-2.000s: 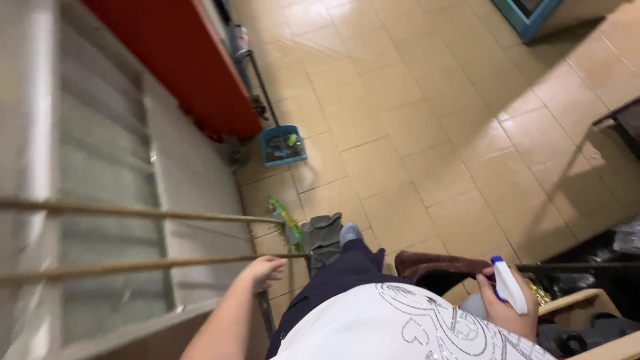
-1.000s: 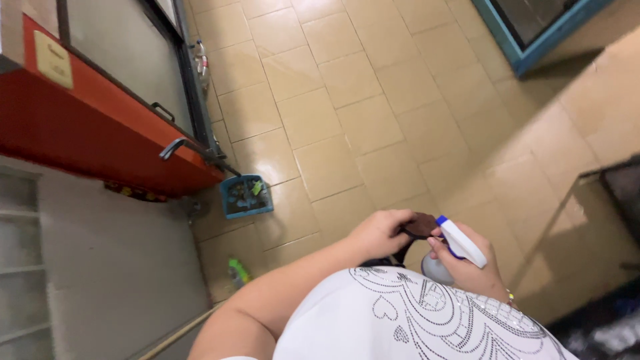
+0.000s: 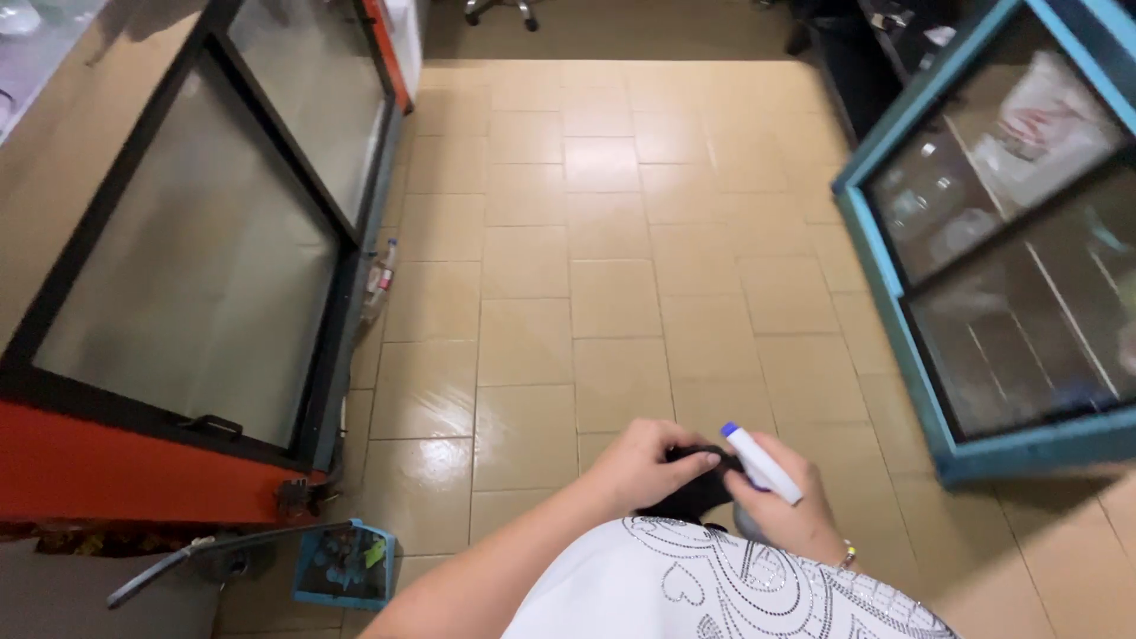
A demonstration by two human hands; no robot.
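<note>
In front of my torso, my left hand pinches a dark cloth between thumb and fingers. My right hand is close beside it, gripping a spray bottle with a white and blue trigger head; its thumb side also meets the edge of the cloth. The bottle's body is mostly hidden by the hand and my white shirt.
On the left stands an orange-red cabinet with dark-framed glass doors. A blue dustpan with debris sits near its corner, and a plastic bottle lies along its base. A blue-framed glass cabinet is on the right. Tiled floor runs between them.
My left hand, bare near the cords two seconds ago, has come over beside the right and now holds cloth. The view has swung up to show both cabinets. The bottle remains in my right hand.
</note>
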